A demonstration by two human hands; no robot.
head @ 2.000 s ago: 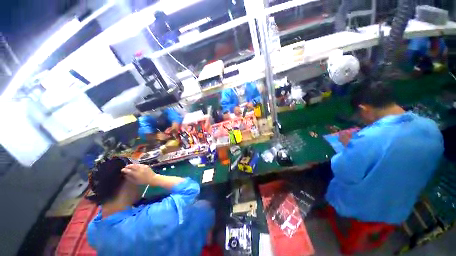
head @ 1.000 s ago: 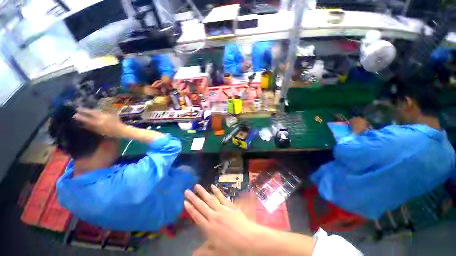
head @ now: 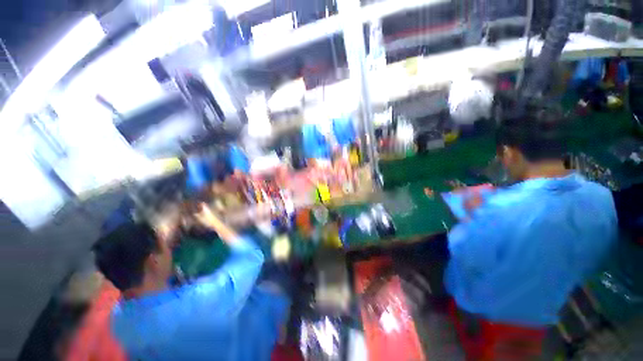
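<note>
Neither of my hands is in the picture. Nearest in front of me, low in the view, a long red-orange tray (head: pixel 403 342) lies between two seated workers, with a shiny clear item (head: pixel 390 316) on it. Left of the tray stands a silvery object (head: pixel 321 334) with a pale block (head: pixel 333 285) behind it. The frame is strongly blurred, so small parts cannot be told apart.
A worker in blue (head: pixel 194 321) sits at left, arm reaching to the bench; another worker (head: pixel 532 247) sits at right by a light blue sheet (head: pixel 457 204). The green bench (head: pixel 423 224) crosses ahead, with blurred tools and a metal post (head: pixel 364 99). Red trays (head: pixel 92 324) lie lower left.
My hand, seen low in the middle a second ago, has left the picture. The view has tilted and blurred. The left worker's hand has moved from the head toward the bench.
</note>
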